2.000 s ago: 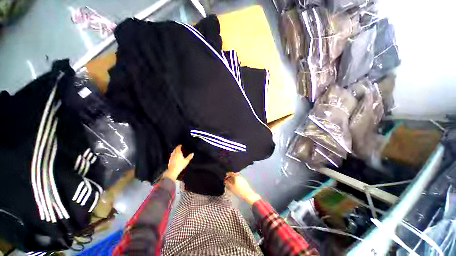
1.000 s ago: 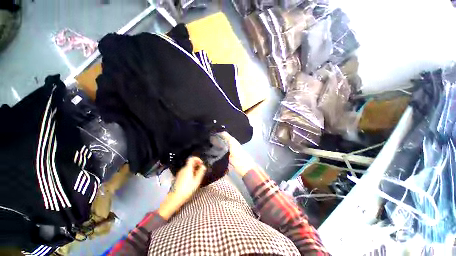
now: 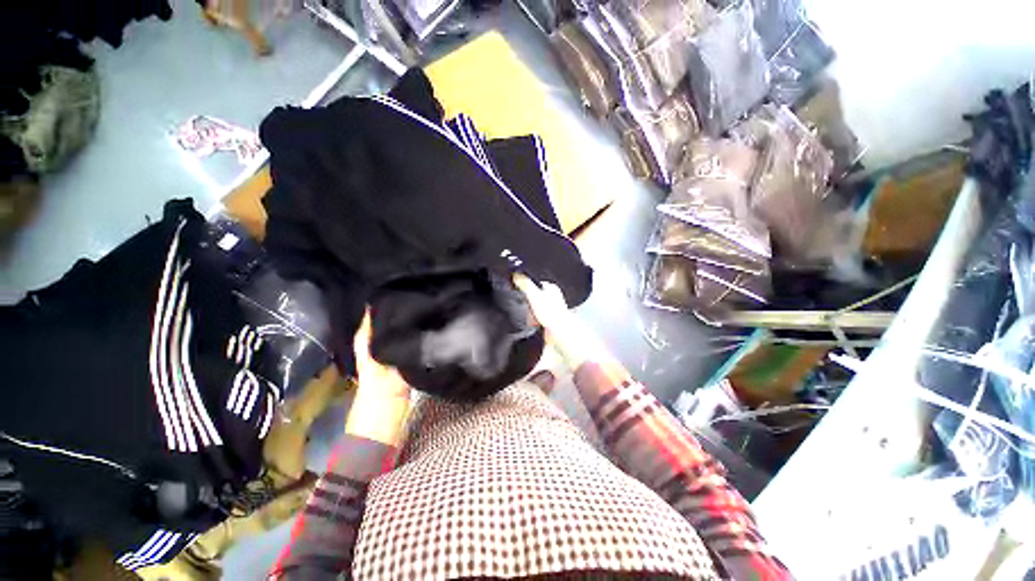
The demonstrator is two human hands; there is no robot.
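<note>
A black garment (image 3: 397,193) with white piping lies in front of me over a cardboard box. Its near end is a thick black waistband (image 3: 460,380), held open as a rounded opening, with a grey inner side (image 3: 468,343) showing. My left hand (image 3: 377,380) grips the opening's left edge. My right hand (image 3: 549,312) grips its right edge; some fingers are hidden by cloth.
Black striped garments (image 3: 102,340) are piled at the left. A tan-yellow cardboard box (image 3: 533,97) lies under the garment. Clear polybags (image 3: 715,216) of brown garments are stacked at the right. A white-topped table (image 3: 851,477) is at the lower right.
The waistband has gone from bunched to opened wide, with the grey inside facing up. My left hand has moved left and up from the middle of the cloth to the opening's left edge.
</note>
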